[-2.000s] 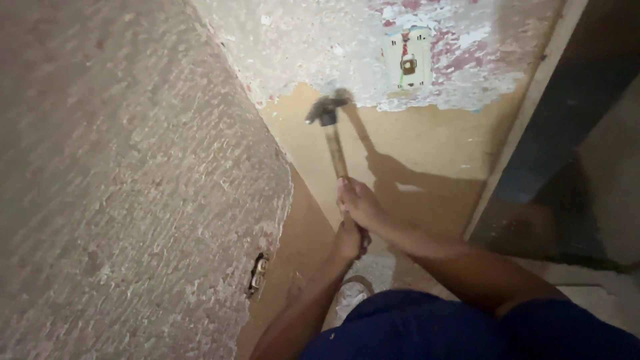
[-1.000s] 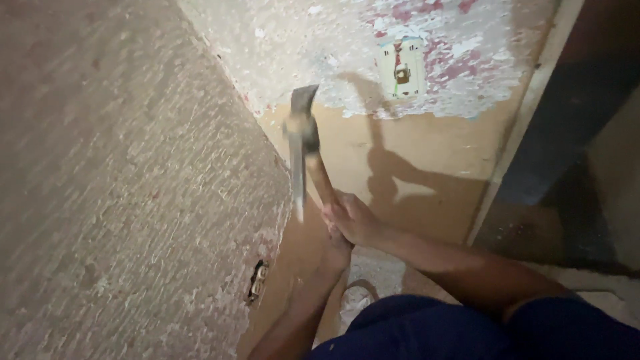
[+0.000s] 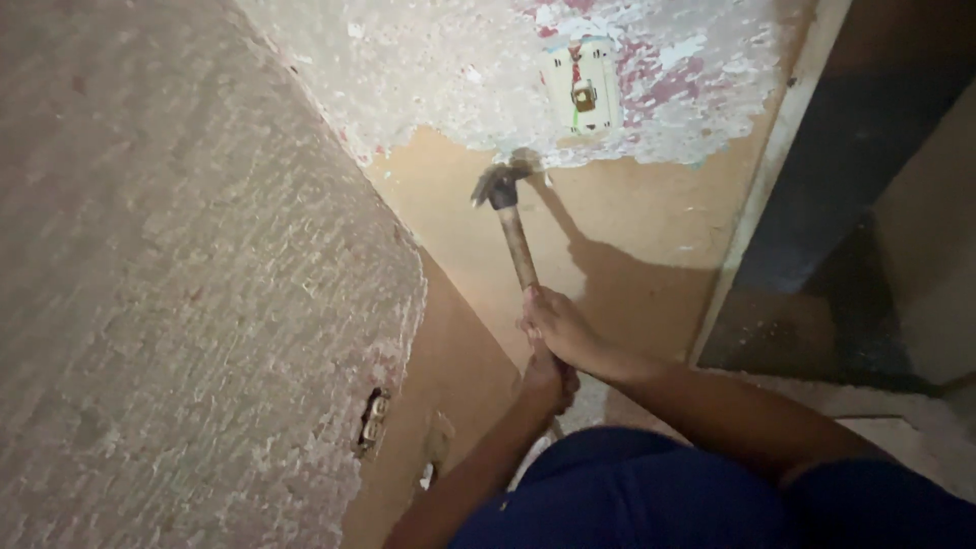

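Both my hands grip the wooden handle of a hammer-like tool [image 3: 518, 242] with a dark, blurred metal head. My right hand [image 3: 560, 324] is the higher one, about midway along the handle. Just below it, my left hand [image 3: 547, 379] closes round the lower part. The tool's head is at the ragged lower edge of the rough, chipped plaster [image 3: 427, 76] on the wall in front; whether it touches cannot be told. Beneath that edge the wall is smooth and tan [image 3: 648, 206], with the shadow of the tool and arms on it.
An uncovered electrical box with wires [image 3: 583, 95] sits in the front wall. The left wall [image 3: 206, 267] is roughly textured and holds another outlet [image 3: 374, 418] low down. At the right stands a door frame [image 3: 751, 206] beside a dark panel [image 3: 808, 305].
The tool's head was lifted off the wall, nearer the corner, one second ago; it is now at the plaster's lower edge, much as two seconds ago. Both hands have kept their hold.
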